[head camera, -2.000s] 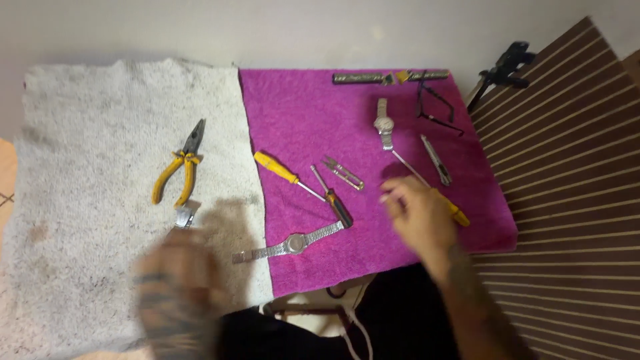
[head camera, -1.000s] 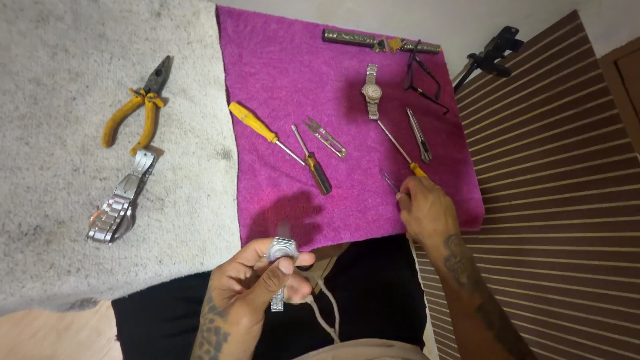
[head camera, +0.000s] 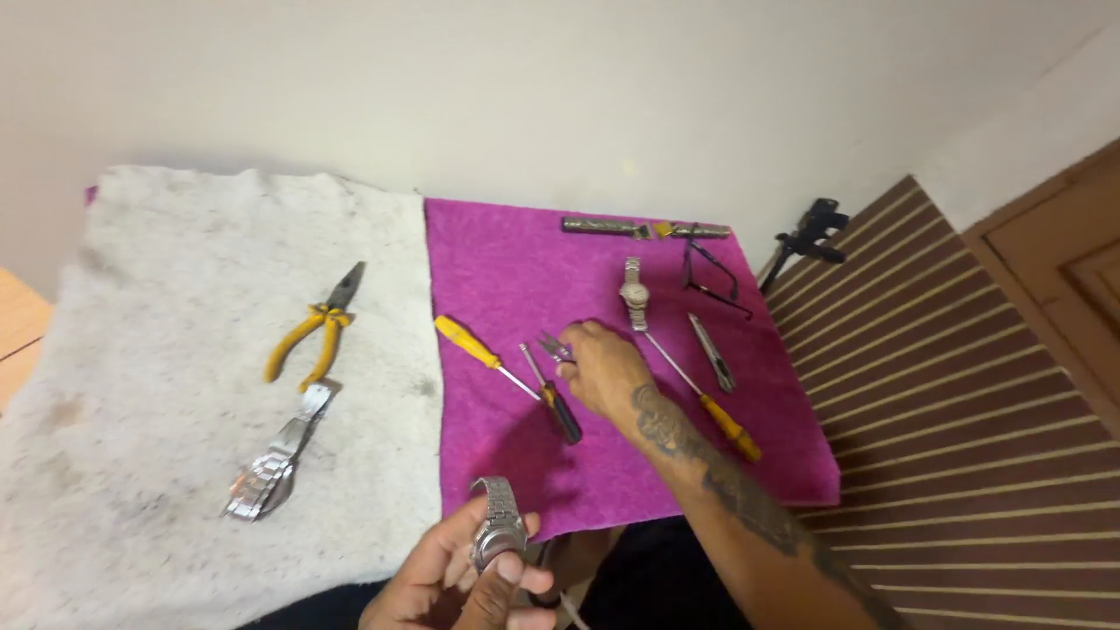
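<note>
My left hand (head camera: 477, 582) grips a metal-band wristwatch (head camera: 500, 531) at the near edge of the purple cloth. Over the cloth, my right hand (head camera: 599, 363) is at a small metal tool with pointed jaws (head camera: 555, 346), partly hidden by the fingers; whether it is gripped I cannot tell. Just left of that hand lie a yellow screwdriver (head camera: 468, 341) and a small dark-handled screwdriver (head camera: 561, 415). Behind it is a second metal wristwatch (head camera: 634, 294), touching or near the tip of another yellow-handled screwdriver (head camera: 731, 427). Further right lies a utility knife (head camera: 711, 353).
On the white cloth (head camera: 175, 289) lie yellow-handled long-nose pliers (head camera: 328, 324) and a metal watch with its bracelet (head camera: 267, 477). Eyeglasses (head camera: 717, 284) and a patterned bar-shaped object (head camera: 604, 227) lie at the back right. A black clamp-like holder (head camera: 814, 234) stands beside the striped surface (head camera: 927, 394).
My right hand has moved left from near the right yellow screwdriver to the small pointed tool. The watch that lay across the cloths' border two seconds ago is in my left hand.
</note>
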